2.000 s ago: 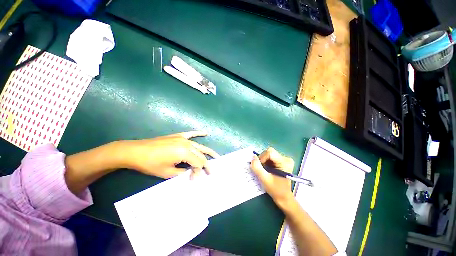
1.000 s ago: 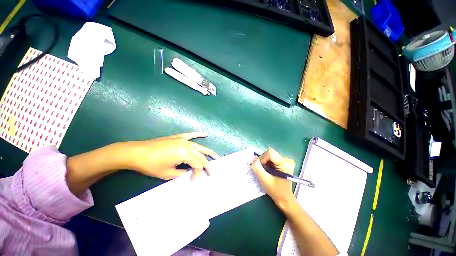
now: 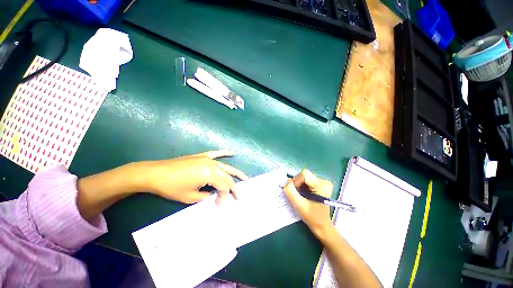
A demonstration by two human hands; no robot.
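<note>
White paper sheets (image 3: 185, 242), overlapping or folded, lie at an angle on the green bench, with faint handwriting near their upper right end. My left hand (image 3: 197, 179) rests on their upper edge with fingers spread, holding nothing. My right hand (image 3: 310, 198) holds a dark pen with a clear end (image 3: 332, 203), its tip side at the sheet's upper right end. A white notepad (image 3: 374, 219) with a bound top edge lies partly under my right forearm.
White-handled nippers (image 3: 214, 89), a thin clear strip (image 3: 180, 71), a crumpled wipe (image 3: 106, 53) and a sheet of red marks (image 3: 53, 112) lie beyond my hands. A green mat (image 3: 253, 50), wooden board (image 3: 368, 79) and black foam tray (image 3: 430, 101) stand farther off.
The whole view has shifted slightly, with the bench items a little lower in the picture. The hands, pen and paper keep nearly the same positions relative to each other.
</note>
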